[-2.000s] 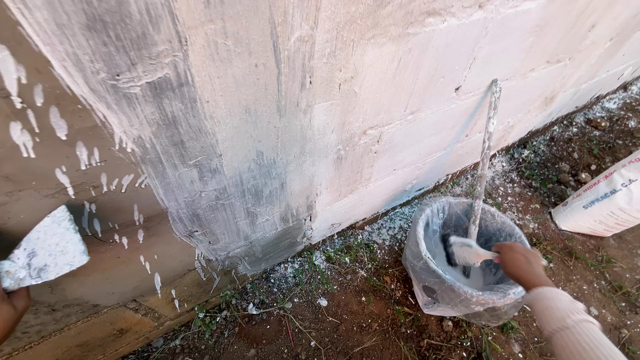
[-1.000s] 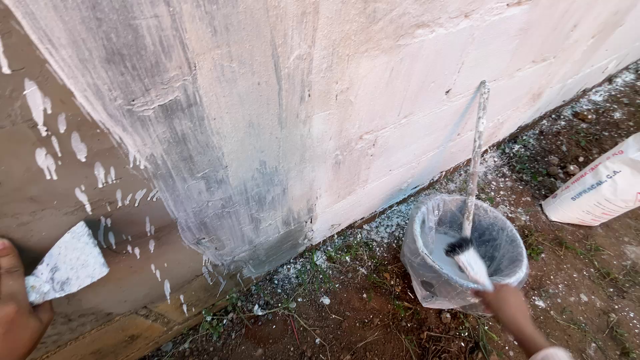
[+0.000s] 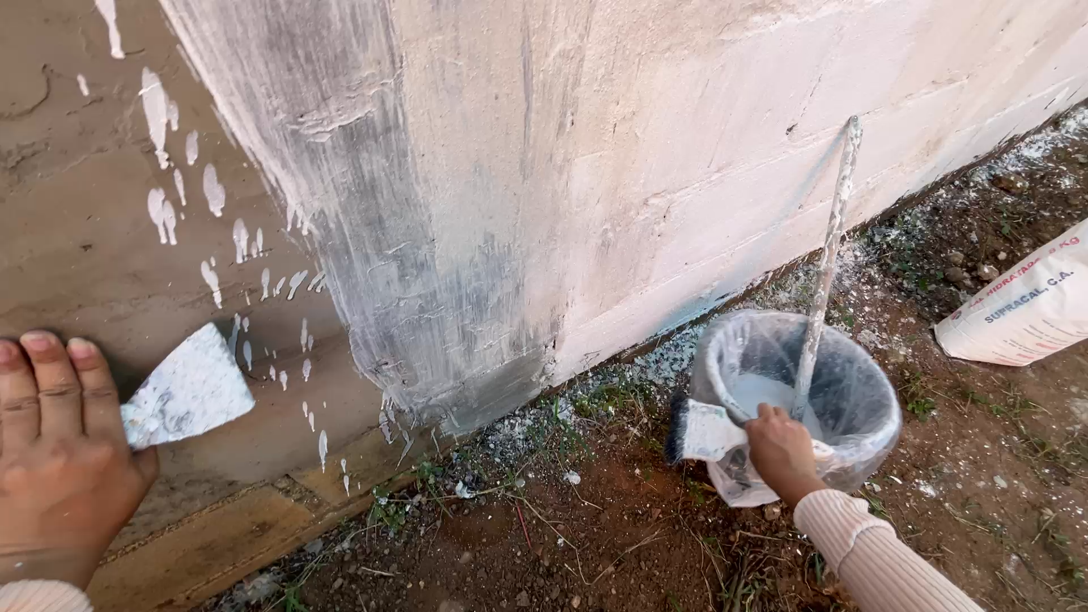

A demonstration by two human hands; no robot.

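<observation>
My right hand (image 3: 780, 449) grips a wide paintbrush (image 3: 707, 432) with dark bristles and a white-coated ferrule, held level at the near left rim of the bucket. The plastic-lined bucket (image 3: 888, 416) holds white liquid, and a white-coated stick (image 3: 831, 246) stands slanted in it. At the far left my left hand (image 3: 64, 442) is spread against the brown wall, with a white-smeared putty knife (image 3: 191, 387) held under it, its blade pointing right. Streaky whitewash covers the wall (image 3: 476, 212) between them, thinner and greyer near its corner.
A printed white paper sack (image 3: 1020, 306) lies on the soil at the right. White drips mark the brown wall (image 3: 110, 229) on the left, above a ledge (image 3: 229, 535) at its foot. Grass tufts and white flecks dot the soil (image 3: 476, 552) along the wall's base.
The brush was inside the bucket with its bristles over the liquid; now it is outside, left of the rim, bristles pointing left. More of my left hand shows, now flat on the wall.
</observation>
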